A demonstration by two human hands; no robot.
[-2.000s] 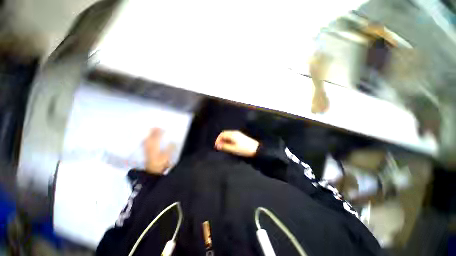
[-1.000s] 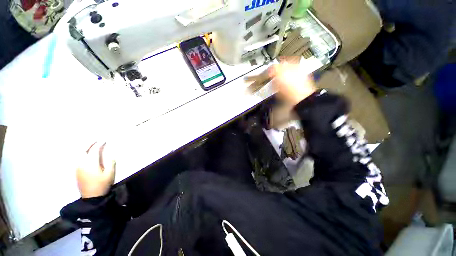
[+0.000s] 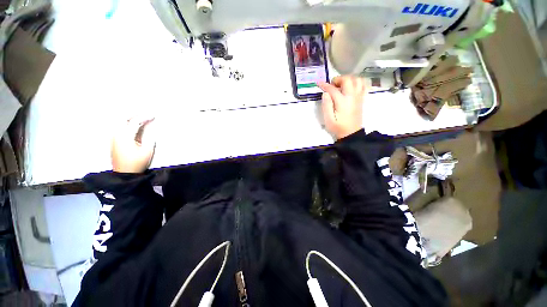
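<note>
A black smartphone (image 3: 308, 60) with a lit screen lies on the machine bed, right of the needle area. My right hand (image 3: 344, 107) rests at its lower right corner, with the index fingertip on the lower part of the screen; it grips nothing. My left hand (image 3: 133, 146) lies on the white tabletop (image 3: 198, 135) near its front edge, thumb and fingers slightly apart; nothing can be made out in it. The presser foot and needle (image 3: 217, 51) stand under the head of the white JUKI machine (image 3: 372, 13).
Brown cut pieces (image 3: 441, 86) lie stacked at the machine's right end. A tied bundle with whitish strips (image 3: 433, 163) is below the right table edge. Brown panels (image 3: 30, 63) are at the far left. A white board (image 3: 75, 231) is below the left table edge.
My right hand has moved left from the brown pieces to the phone. The view has turned and shifted. My left hand stays on the tabletop near the front edge.
</note>
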